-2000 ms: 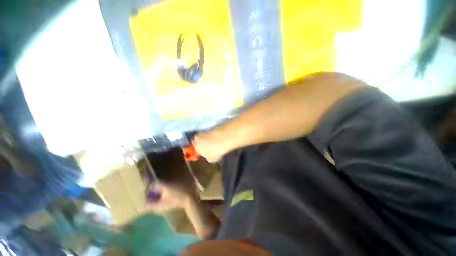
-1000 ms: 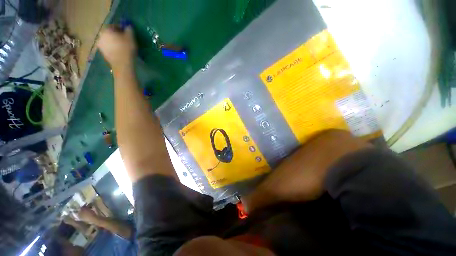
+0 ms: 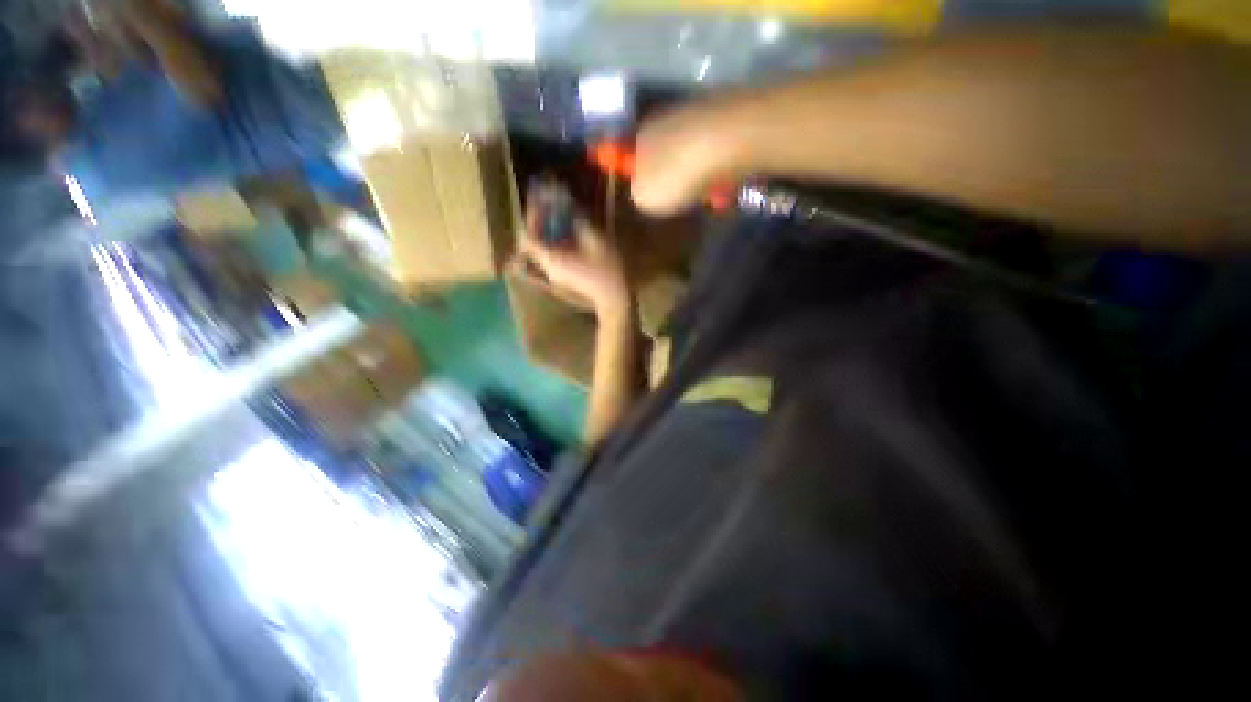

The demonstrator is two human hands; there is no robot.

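Observation:
The frame is blurred. My right hand [image 3: 675, 162] is closed around an orange hand tool [image 3: 612, 156], whose orange shows on both sides of the fist. A silver coupler [image 3: 768, 202] and a thin pale line trail from its rear across my dark clothing. My left hand [image 3: 587, 269] is just below and left of it, over an open carton [image 3: 556, 327]. Its fingers hold a small dark bluish piece, likely a wired battery assembly [image 3: 554, 220]; wires and ends cannot be made out. The two hands are apart.
The bench edge with shiny clear plastic [image 3: 686, 58] and a yellow printed sheet [image 3: 789, 8] runs along the top. A taller brown carton [image 3: 436, 206] stands left of my hands. A person in blue [image 3: 158, 117] is at upper left. Green floor [image 3: 460, 329] shows below.
My left hand has come back from the green belt to over the carton, now holding a small dark piece. The view has swung down and left. My right hand still grips the orange tool.

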